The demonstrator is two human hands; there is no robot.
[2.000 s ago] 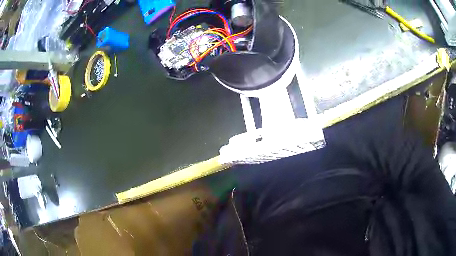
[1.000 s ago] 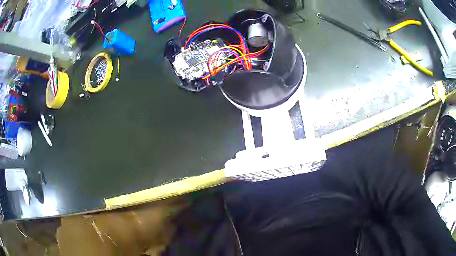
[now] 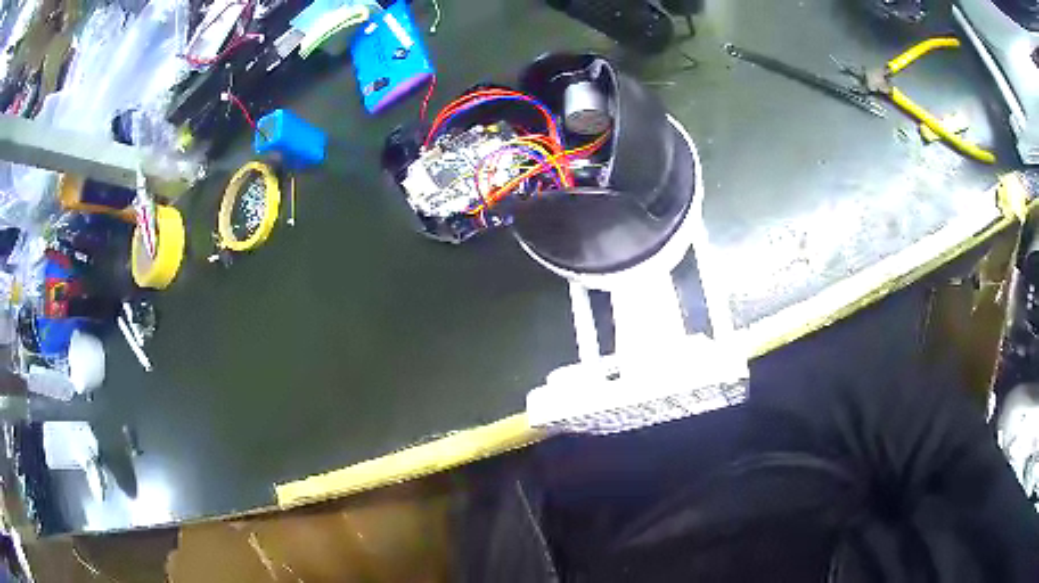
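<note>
Neither of my hands is in view. The white housing (image 3: 649, 313) lies on the bench with its flat ribbed end at the taped front edge. A glossy black shell (image 3: 604, 233) sits inside its white ring. A grey metal cylinder (image 3: 587, 106) shows in the black shell. A circuit board (image 3: 461, 171) lies in an open black cover to the left of the shell. Thin red, orange, yellow and blue wires (image 3: 536, 154) run between the board and the shell.
Blue blocks (image 3: 387, 59) and a smaller one (image 3: 291, 138) lie at upper left. A yellow tape roll (image 3: 158, 246) and a thinner yellow ring (image 3: 272, 206) lie left. Yellow-handled pliers (image 3: 934, 125) and a thin dark tool (image 3: 798, 77) lie upper right. A dark jacket (image 3: 775, 490) fills the bottom.
The camera view has shifted, so the bench and the housing sit lower in the picture, with more of the far side showing. Nothing on the bench has visibly moved.
</note>
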